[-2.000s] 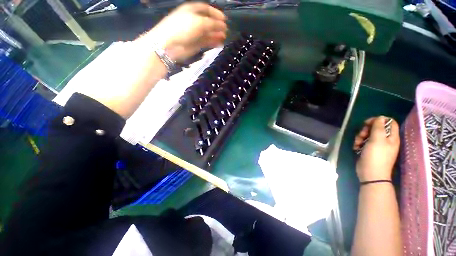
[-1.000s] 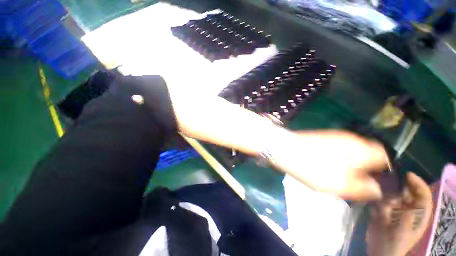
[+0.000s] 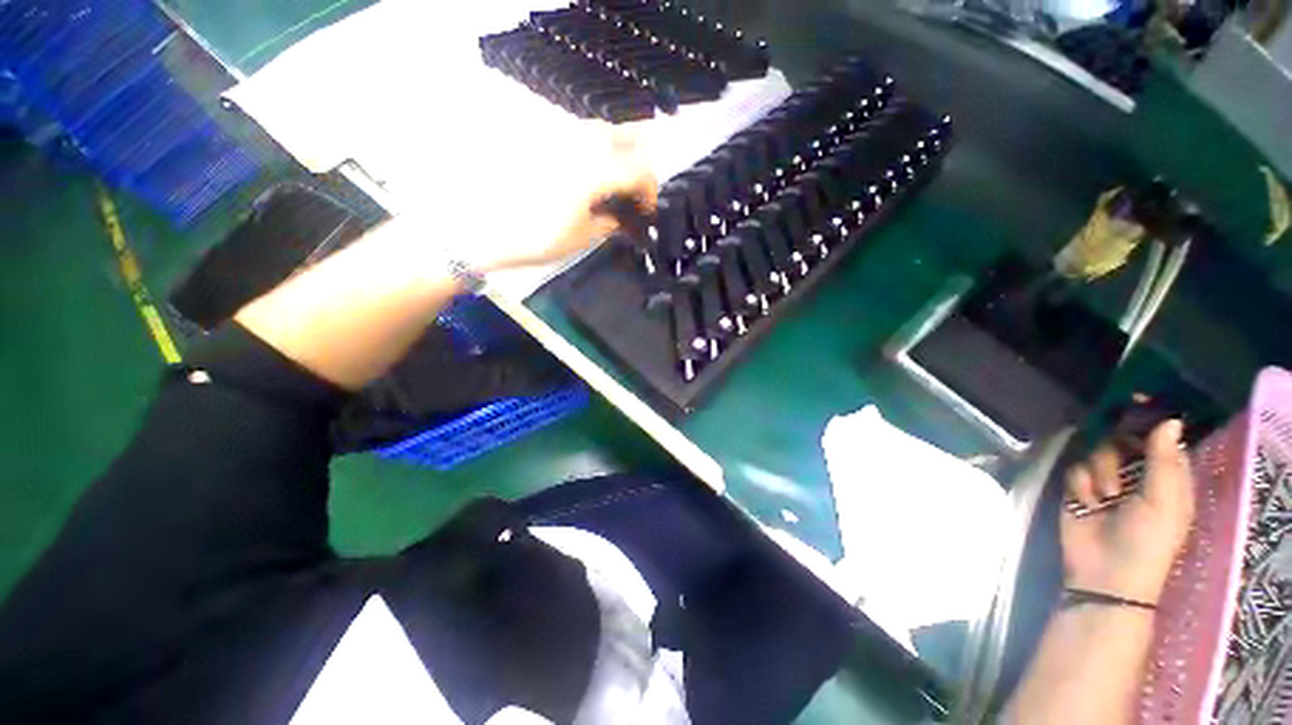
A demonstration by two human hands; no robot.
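A black tray (image 3: 616,319) holds rows of filled black parts (image 3: 794,213) with bright pin ends; its near end is bare. My left hand (image 3: 602,206) is at the tray's near left end, its fingers closed on a dark part at the end of a row. My right hand (image 3: 1126,517) is beside the pink basket (image 3: 1204,595), fingers curled around several metal pins (image 3: 1112,489). A dark piece shows just above its fingertips; I cannot tell whether it is held. The basket is heaped with loose pins.
A white sheet (image 3: 354,92) at the upper left carries more rows of black parts (image 3: 624,57). A black block in a metal frame (image 3: 1006,347) stands right of the tray. Pale hoses (image 3: 1006,595) curve beside it. A white paper or cloth (image 3: 907,531) lies near the bench edge.
My left hand has moved from beside my right hand back leftwards to the tray's near end. My right hand has come apart from it and stays by the basket.
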